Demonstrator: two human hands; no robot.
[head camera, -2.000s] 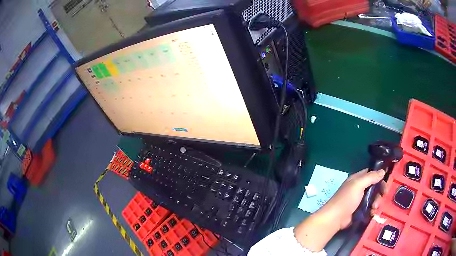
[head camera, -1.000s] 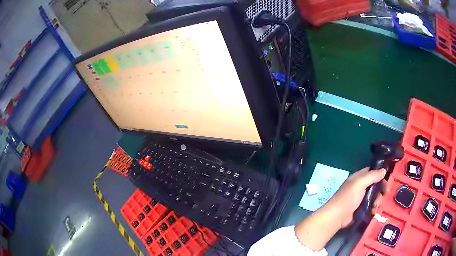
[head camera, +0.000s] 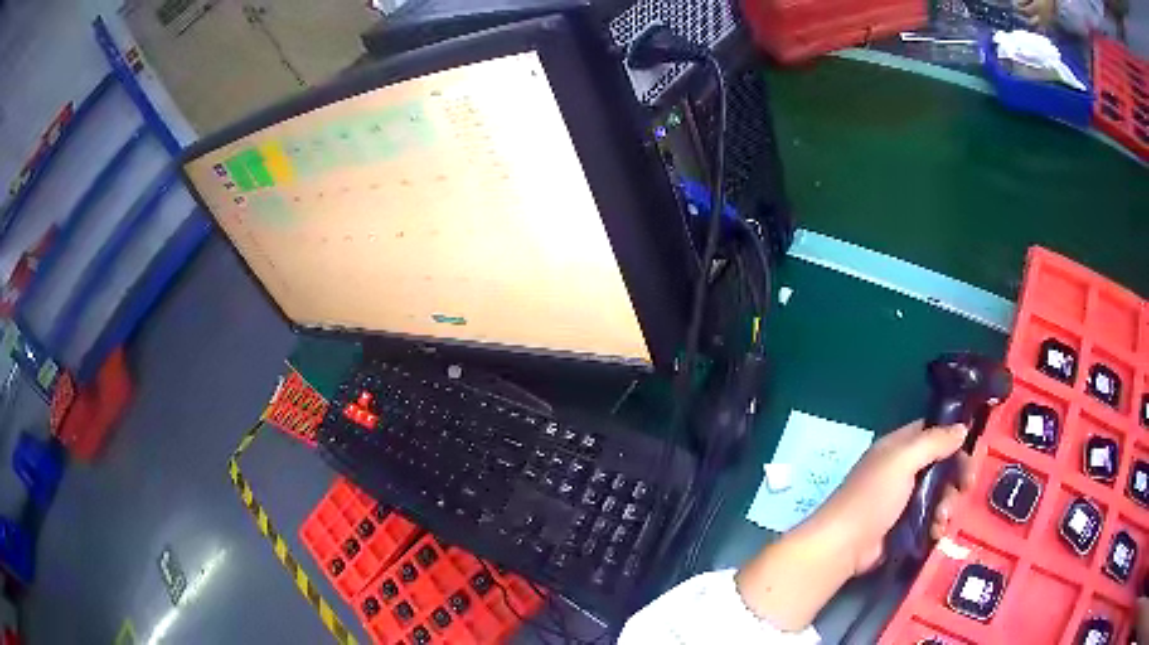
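Note:
My left hand (head camera: 897, 494), in a white sleeve, is closed around the handle of a black barcode scanner (head camera: 968, 382). The scanner's head points right, over the left edge of the red-orange compartment tray (head camera: 1052, 296). Smartwatch units sit in several pockets; most show small white code squares, such as the unit (head camera: 977, 591). One unit (head camera: 1014, 493) beside my hand has a mostly dark screen with a faint light mark. Only a sliver of skin shows at the right picture edge near the bottom, too cut off to tell what my right hand does.
A monitor (head camera: 441, 227) stands left, with a black keyboard (head camera: 504, 466) below and a computer tower (head camera: 743, 139) behind. A paper slip (head camera: 813, 469) lies left of my wrist. Spare trays (head camera: 416, 586) are lower left. A blue bin (head camera: 1036, 78) and part of another person's hand are at the far edge.
The unit beside my left hand had a dark screen and now shows a faint light mark. The view has shifted slightly. My left hand keeps its hold on the scanner.

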